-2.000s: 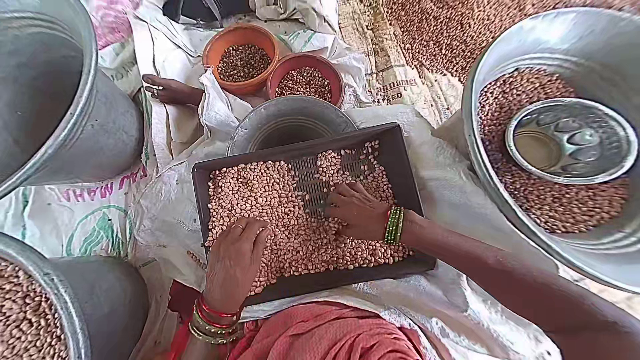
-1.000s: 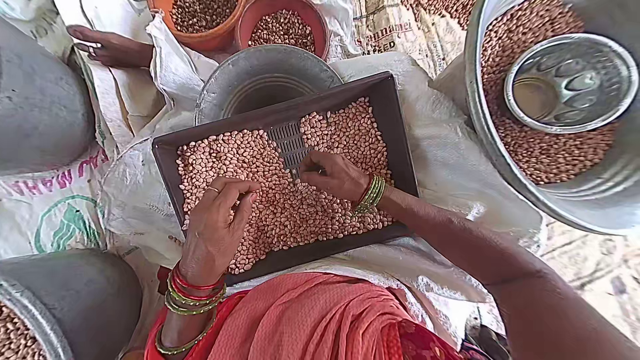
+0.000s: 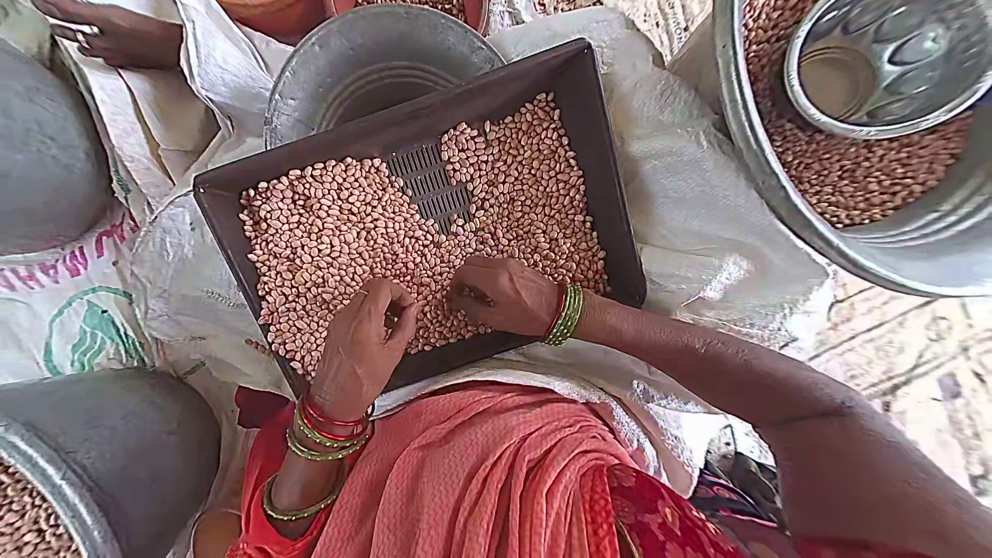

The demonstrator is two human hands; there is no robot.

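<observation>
A dark rectangular sieve tray (image 3: 620, 232) rests tilted in front of me, spread with shelled peanuts (image 3: 333, 232). Its slotted bottom (image 3: 431, 184) shows through a gap among them near the far side. My left hand (image 3: 368, 333) is over the near part of the tray, thumb and fingers curled toward each other. My right hand (image 3: 500, 296) lies just to its right, low on the peanuts, its fingers bent in. Whether either hand pinches a peanut cannot be seen. Bangles circle both wrists.
A metal pot (image 3: 380, 58) stands behind the tray. At right, a large metal vessel (image 3: 736, 116) holds peanuts and a metal bowl (image 3: 841, 70). More metal pots (image 3: 108, 434) stand at left. Woven sacks (image 3: 690, 178) cover the ground; a bare foot (image 3: 124, 35) shows upper left.
My right hand has come from the tray's middle toward its near edge, closer to my left hand. Both hands' fingers are more curled than two seconds ago. The view has shifted.
</observation>
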